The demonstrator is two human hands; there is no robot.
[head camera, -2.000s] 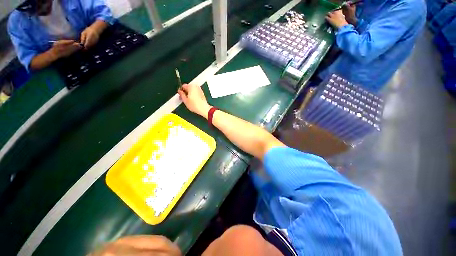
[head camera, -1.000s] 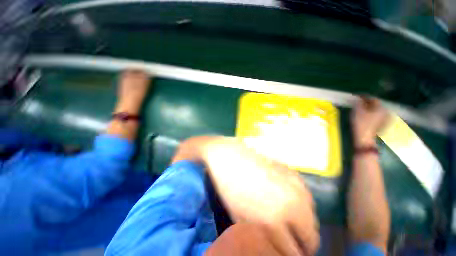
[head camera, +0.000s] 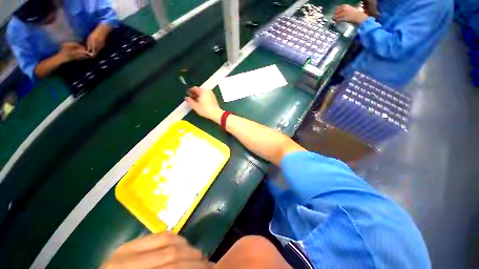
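My right hand (head camera: 200, 101) reaches over the white rail, with a red band on the wrist. Its fingers are closed around a slim metal tool, likely tweezers (head camera: 182, 79), pointing out over the belt; a small dark spot at the fingertips is too unclear to name. My left hand (head camera: 155, 253) is blurred and cut off by the bottom edge; its fingers and any hold are unclear. The yellow tray (head camera: 135, 204) lies between my hands on the green bench, with a glaring heap of small white pieces (head camera: 184, 173) in it.
A white label sheet (head camera: 253, 83) lies right of my right hand. A spool-like cylinder (head camera: 311, 76) and blister trays (head camera: 299, 39) are beyond it, with another blister stack (head camera: 370, 110) at right. A post (head camera: 231, 31) rises from the rail. Co-workers in blue sit across the belt and upper right.
The view swung left and has come back. My right hand is still at the rail with the tool. My left hand shows at the bottom again, by the tray's near corner.
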